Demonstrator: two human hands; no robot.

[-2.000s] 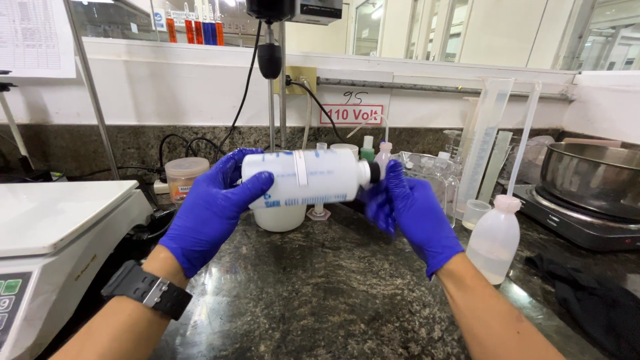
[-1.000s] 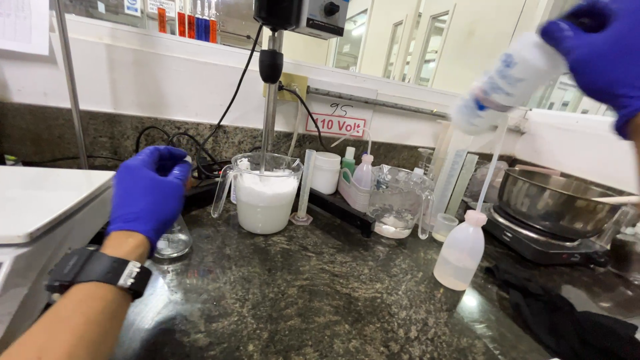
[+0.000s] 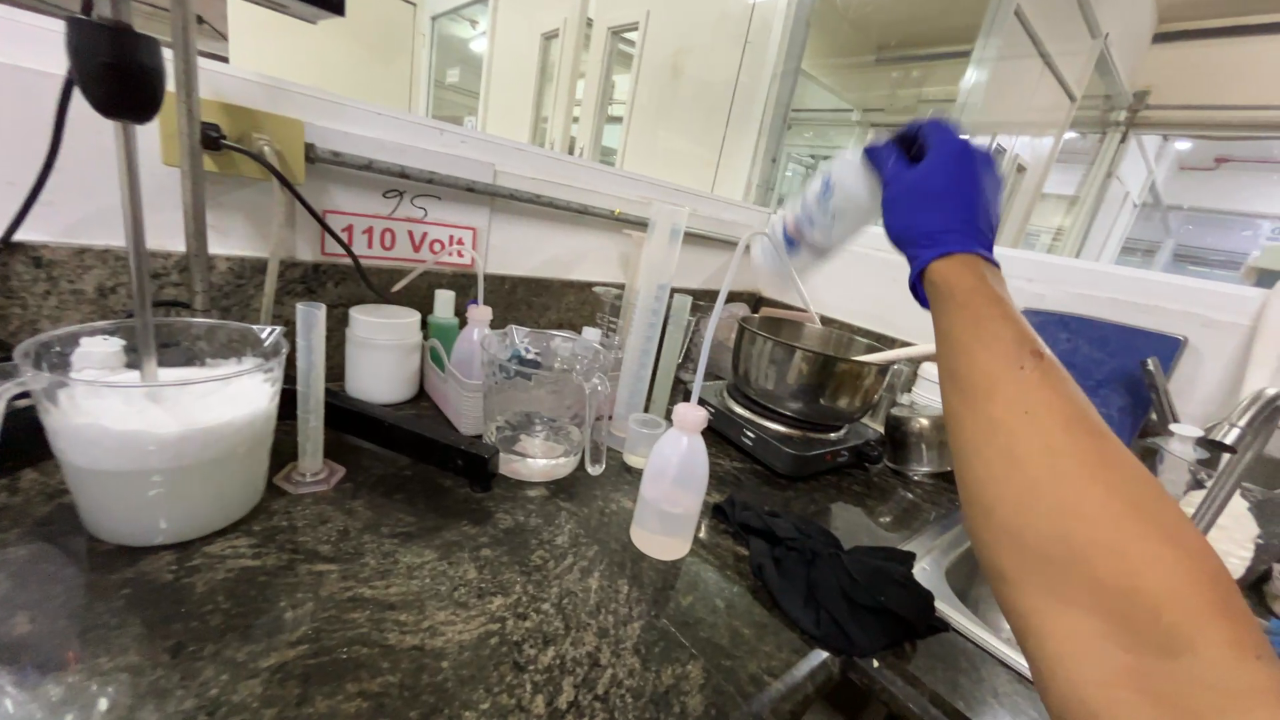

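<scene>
My right hand (image 3: pixel 938 200), in a blue glove, is raised at the upper right and grips a white plastic bottle (image 3: pixel 825 212), blurred and tilted. Below and left of it, a wash bottle (image 3: pixel 670 490) with a bent tube stands on the dark stone counter (image 3: pixel 430 620). A metal pan (image 3: pixel 810 365) with a light handle in it sits on a black hot plate (image 3: pixel 790 435). At the left, a clear pitcher (image 3: pixel 160 450) holds white foamy liquid around a stirrer shaft (image 3: pixel 140 250). My left hand is out of view.
A graduated cylinder (image 3: pixel 311 390), a white jar (image 3: pixel 383 355) and a clear pitcher (image 3: pixel 540 400) stand along the back. Taller cylinders (image 3: pixel 650 320) are beside them. A black cloth (image 3: pixel 835 580) lies near the metal sink (image 3: pixel 960 580), with a faucet (image 3: pixel 1240 460) at the right edge.
Two seconds ago both hands were at the bottle and its black cap; now the right hand alone holds it, up at the right. The left hand has gone out of view. The view has swung right.
</scene>
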